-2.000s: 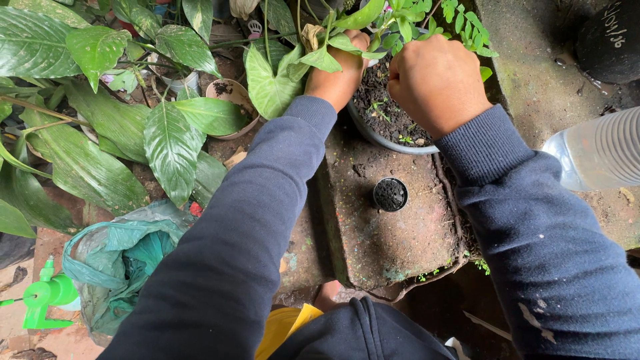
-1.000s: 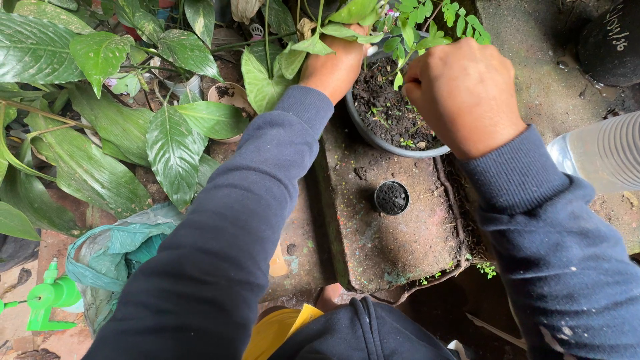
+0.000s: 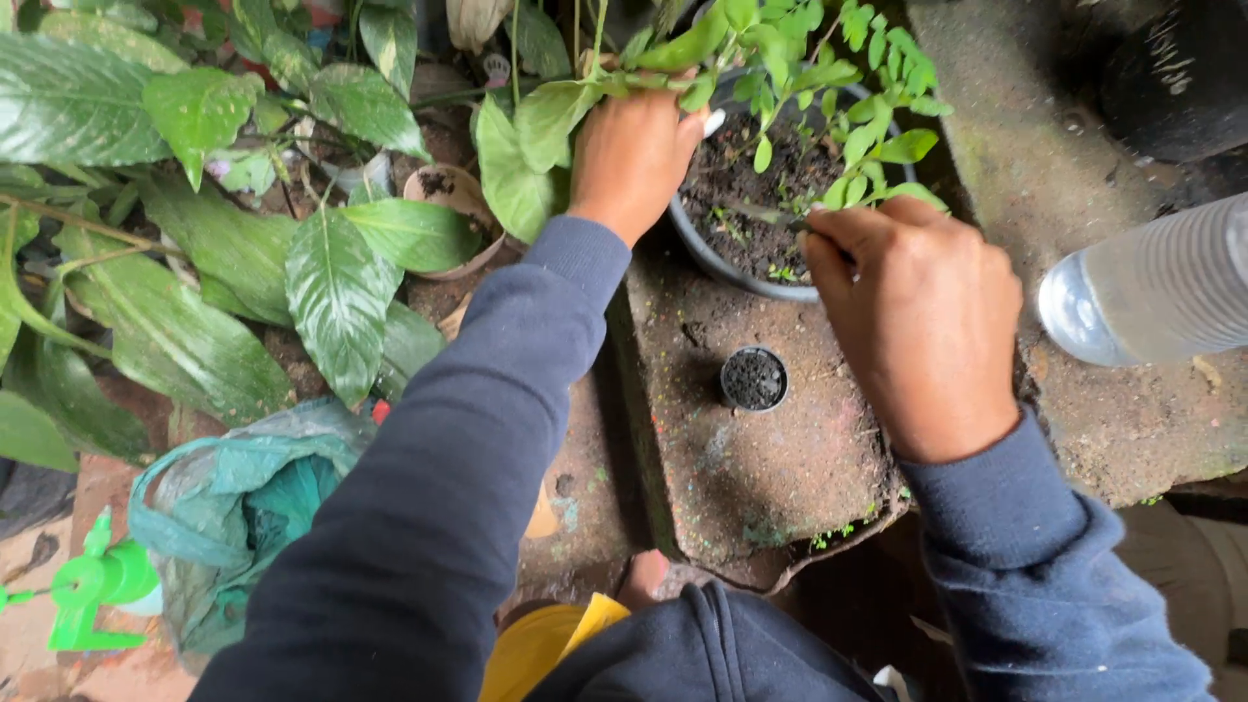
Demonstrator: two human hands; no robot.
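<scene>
My left hand (image 3: 634, 161) is at the left rim of a round grey plant pot (image 3: 726, 273), among green stems and leaves; its fingertips are partly hidden by foliage. Over the pot's right side, my right hand (image 3: 916, 312) pinches a thin dark tool, whose narrow end reaches over the dark soil (image 3: 746, 185). Small seedlings and a leafy plant (image 3: 863, 136) grow in the pot. Below it, a small cup of dark soil (image 3: 755, 378) stands on the concrete slab (image 3: 780, 478).
Broad-leaved plants (image 3: 341, 292) and a small soil-holding pot (image 3: 453, 190) lie left. Lower left are a teal plastic bag (image 3: 229, 487) and a green sprayer head (image 3: 97, 580). A clear ribbed bottle (image 3: 1160, 283) lies right; a black container (image 3: 1180, 83) is above it.
My right hand has moved down and right from the pot's upper area, and the thin tool now shows at its fingertips. My left hand stays near the pot's left rim.
</scene>
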